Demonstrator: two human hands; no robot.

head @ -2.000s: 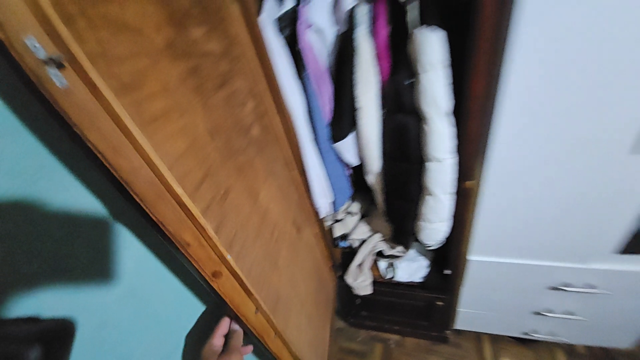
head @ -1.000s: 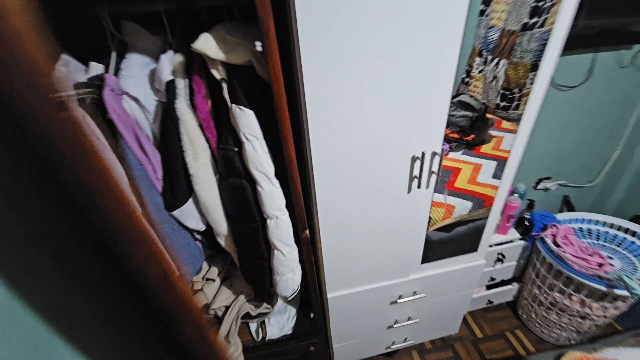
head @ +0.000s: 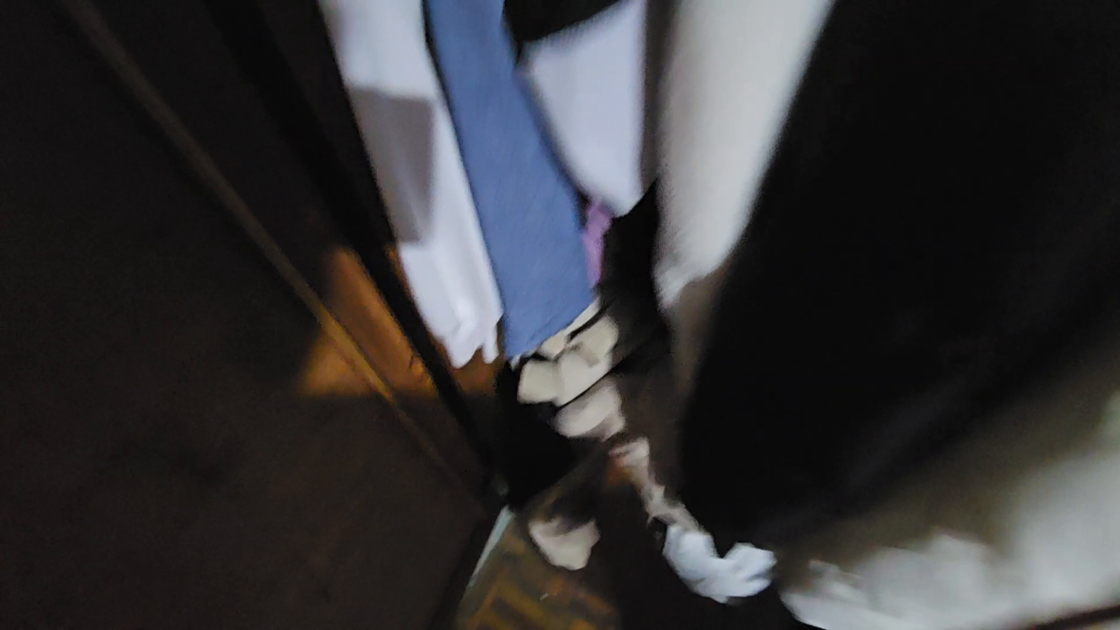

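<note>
Neither my left hand nor my right hand shows in the head view now. Close ahead hang several garments: a white one (head: 437, 254), a blue one (head: 525, 192), a cream one (head: 726, 131) and a large black one (head: 875, 262). Crumpled beige cloth (head: 569, 367) lies below the blue garment, and a bunched pale cloth (head: 717, 564) is lower, toward the right. A whitish garment (head: 989, 569) fills the lower right corner. The picture is dark and blurred.
A wooden wardrobe door (head: 219, 350), mostly in shadow, takes up the left side, with its edge beside the white garment. Patterned wooden floor (head: 525, 591) shows at the bottom.
The view has moved in close to the hanging clothes. The white cabinet and laundry basket seen one second ago are out of view, as is the hand seen two seconds ago.
</note>
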